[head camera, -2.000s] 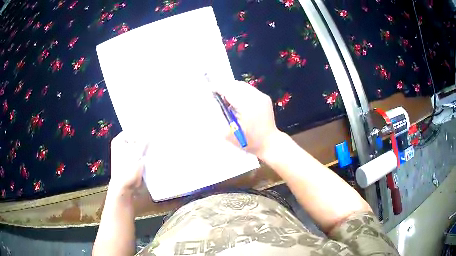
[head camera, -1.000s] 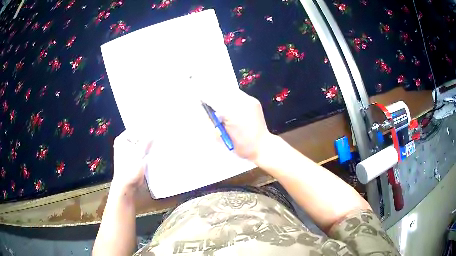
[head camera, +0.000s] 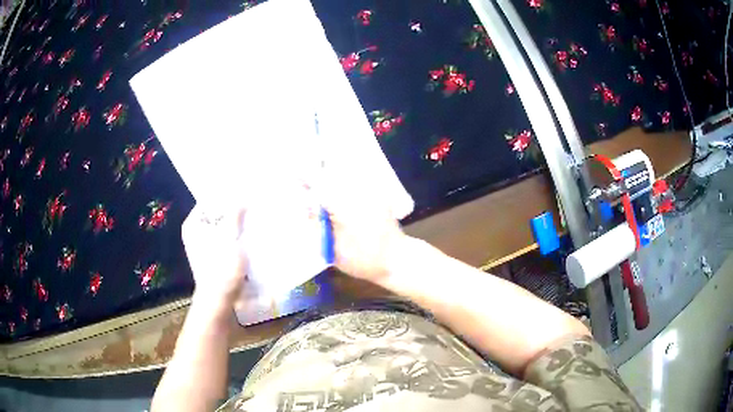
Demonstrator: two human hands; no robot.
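A white paper sheet point(head camera: 257, 105), overexposed so that no writing can be read, is held up over the black floral fabric point(head camera: 450, 121). My left hand point(head camera: 215, 245) is closed on its lower left edge. My right hand point(head camera: 366, 241) is at its lower right part and holds a blue pen point(head camera: 327, 237), which points up the sheet; its fingers are washed out by glare. Below the lifted lower edge of the paper a dark, shiny flat thing with purple, blue and gold point(head camera: 281, 306) shows, which looks like a smartphone near the table edge.
A silvery double rail point(head camera: 534, 88) crosses the fabric on the right. At its near end sits a red, white and blue unit with a white cylinder point(head camera: 601, 254). A blue block point(head camera: 546, 233) is beside the rail. The worn brown table edge point(head camera: 120, 346) runs in front of me.
The paper has tilted and shifted up and left, its lower edge lifted, uncovering the colourful flat thing. My right hand has moved left and down with the pen, which is now nearly upright in view.
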